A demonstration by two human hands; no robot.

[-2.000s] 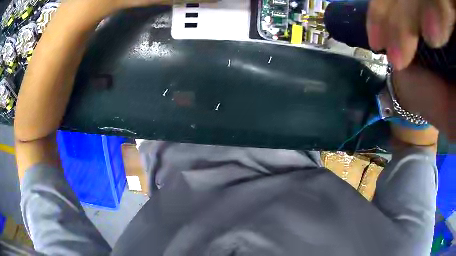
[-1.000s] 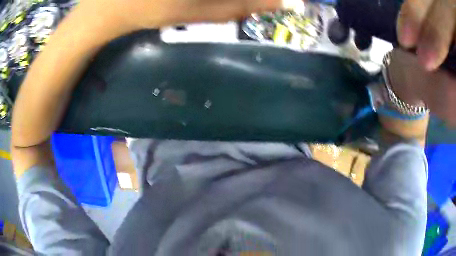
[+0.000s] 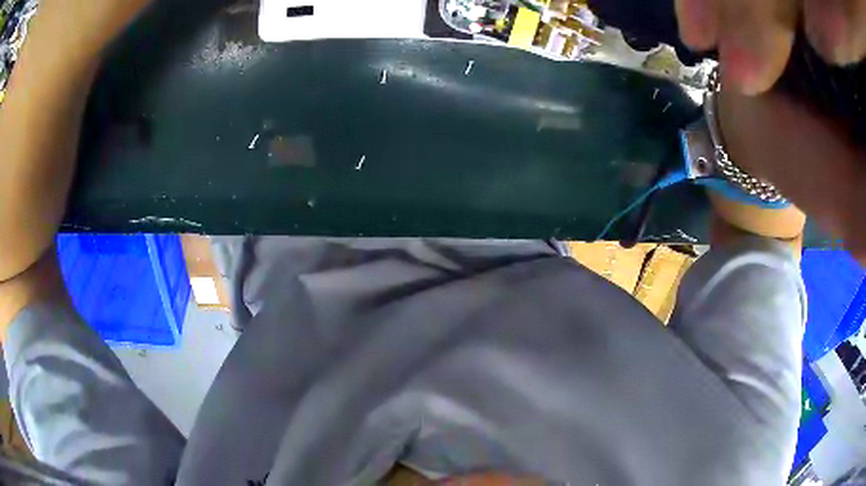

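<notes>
A white fixture plate [image 3: 344,21] with a dark slot lies at the top edge on the dark green mat. A circuit-board assembly [image 3: 524,27] with a yellow block sits at its right end, cut off by the top edge. My right hand [image 3: 774,47] is at the top right, fingers curled round a black electric screwdriver [image 3: 638,21], right of the board. The screwdriver's tip is not visible. The wrist wears a light-blue strap and a silver chain. My left forearm [image 3: 43,123] reaches up along the left side; my left hand is beyond the top edge.
Several tiny white marks [image 3: 360,162] lie on the green mat [image 3: 427,190]. A thin blue cord [image 3: 631,211] runs from the strap to the mat's front edge. Below the bench are a blue bin [image 3: 119,285] and brown boxes [image 3: 617,266]. More assemblies show at the top left edge.
The whole view has shifted, with the bench, fixture and board now higher and further left. My left hand, partly visible at the top one second ago, is out of view. The screwdriver stays in my right hand.
</notes>
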